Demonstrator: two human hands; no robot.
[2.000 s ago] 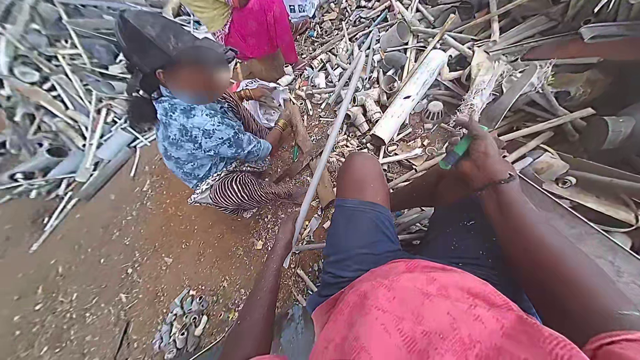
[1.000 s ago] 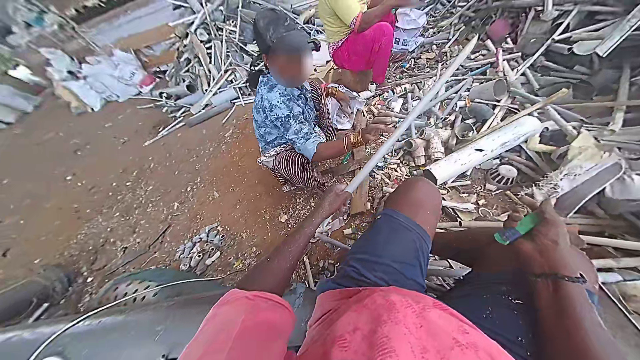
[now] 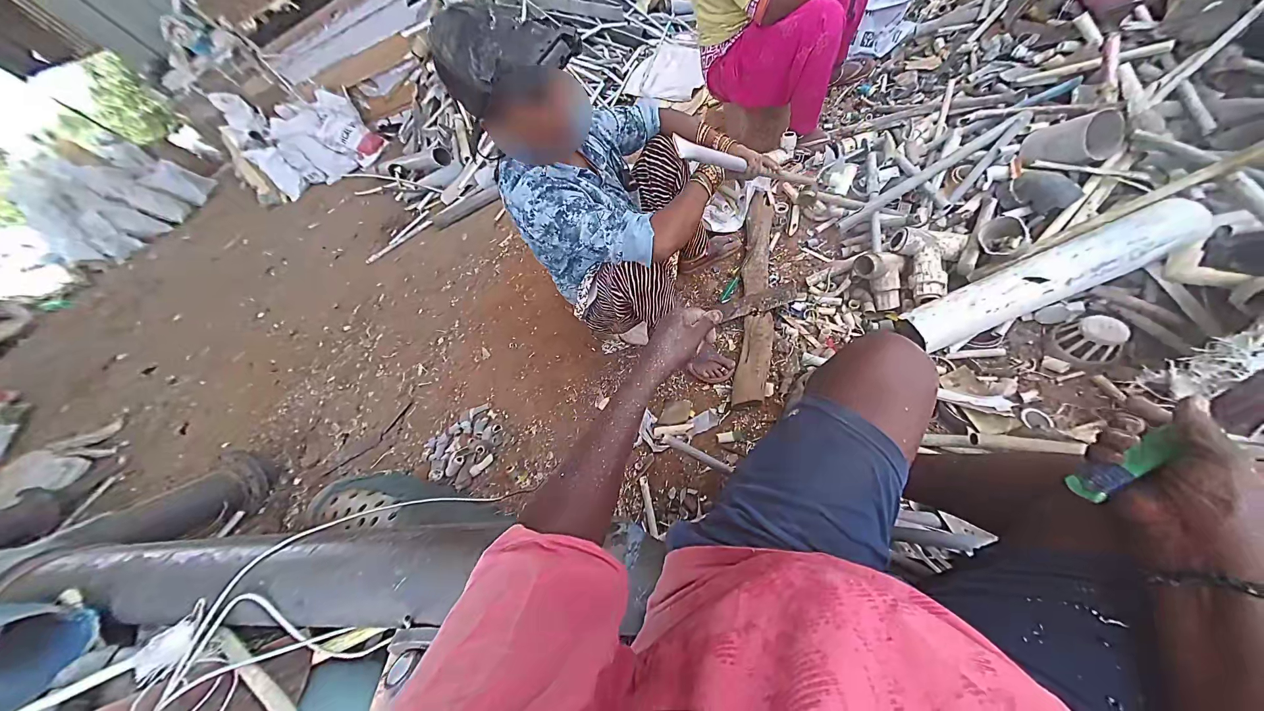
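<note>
My left hand (image 3: 681, 338) reaches out at the centre, fingers curled, beside the near end of a dark, flat tool (image 3: 758, 304) lying across a wooden block (image 3: 755, 341). Whether the fingers grip that tool, I cannot tell. At the right, my right hand (image 3: 1190, 484) is closed around a green object (image 3: 1126, 466), possibly a tool handle; the rest of it is hidden or blurred. A crouching co-worker in a blue patterned shirt (image 3: 573, 197) holds a pale pipe (image 3: 713, 156) in both hands. A wide white pipe (image 3: 1062, 272) lies beyond my knee.
Scrap pipes and fittings (image 3: 928, 262) spread across the upper right. A second person in pink trousers (image 3: 780, 74) sits behind the co-worker. Small grey fittings (image 3: 464, 446) are heaped on the soil. Below lie a large grey pipe (image 3: 296, 573) and a loose white cable (image 3: 286, 538).
The long grey pipe that my left hand held is out of that hand. The co-worker now holds a pale pipe in both hands. The green object remains in my right hand. The view has shifted.
</note>
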